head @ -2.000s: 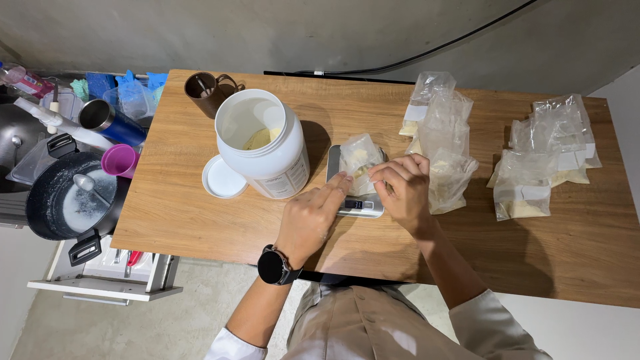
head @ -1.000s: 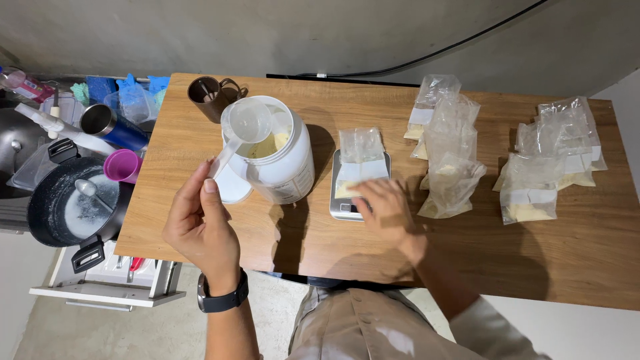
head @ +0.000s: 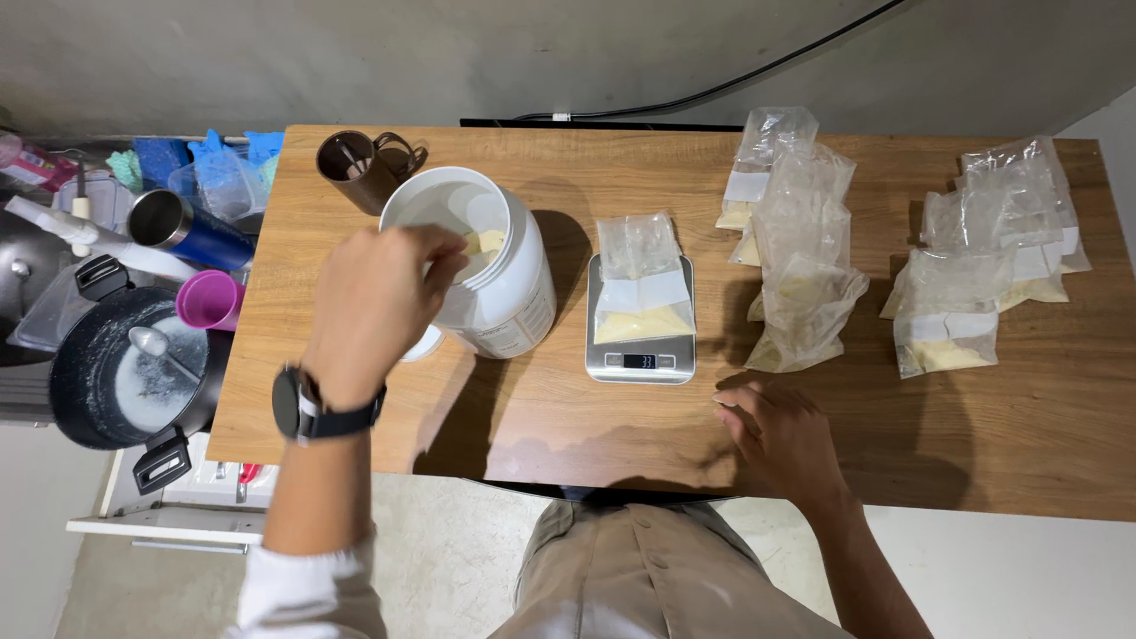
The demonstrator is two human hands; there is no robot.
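Observation:
My left hand (head: 377, 302), with a watch on its wrist, is raised at the mouth of a large white plastic tub (head: 501, 302) that holds pale yellow powder. Its fingers are pinched together, blurred, and whatever they may hold is hidden. On a kitchen scale (head: 641, 369) lies a clear plastic bag of powder (head: 643, 306) with a white label; the scale's display is lit. My right hand (head: 781, 435) rests near the table's front edge, right of the scale, fingers loosely curled with nothing seen in them. Beyond it lie overlapping powder bags (head: 803, 293).
More filled bags (head: 950, 311) lie on the wooden table (head: 550, 435) at the right. A brown mug (head: 359, 177) stands behind the tub, whose white lid (head: 422, 344) is partly hidden. At the left are a black pot (head: 75, 382), a pink cup (head: 206, 300) and an open drawer (head: 169, 524).
Both hands were at the bag on the scale. My left hand then held up a clear scoop, and has since moved to the tub's mouth. My right hand has left the bag, moving right.

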